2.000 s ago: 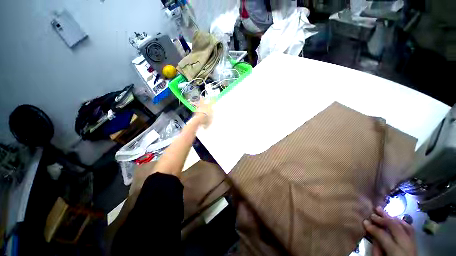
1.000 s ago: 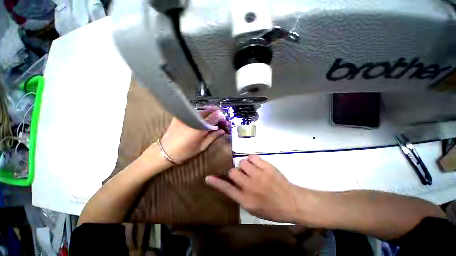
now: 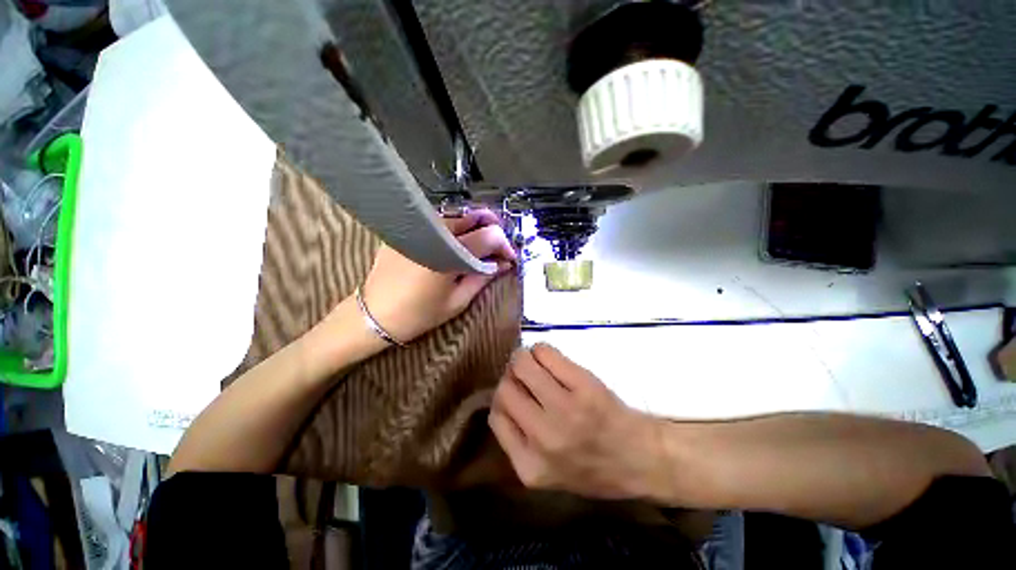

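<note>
The brown striped cloth (image 3: 334, 251) lies on the table left of the needle, its right edge running down from the needle area. The sewing machine (image 3: 769, 95) stands over it. My left hand (image 3: 451, 267) is at the lit presser foot area (image 3: 521, 217), fingers bent and pinching the cloth edge; the machine's head partly hides it. My right hand (image 3: 568, 421) is at the cloth's lower right edge, fingers curled in on the cloth. The white ribbed tension knob (image 3: 642, 115) is on the machine front.
A dark phone-like rectangle (image 3: 822, 225) lies on the machine bed. Thread snips (image 3: 943, 347) lie at the right, beside part of a wooden piece (image 3: 1007, 359). A green basket (image 3: 69, 267) with cords is at the left table edge (image 3: 167, 245). Dark sleeves show at the bottom.
The view has swung from the table and basket to the machine and moved closer. Both hands are now at the cloth by the needle. My right hand's fingers have curled in from an extended pose.
</note>
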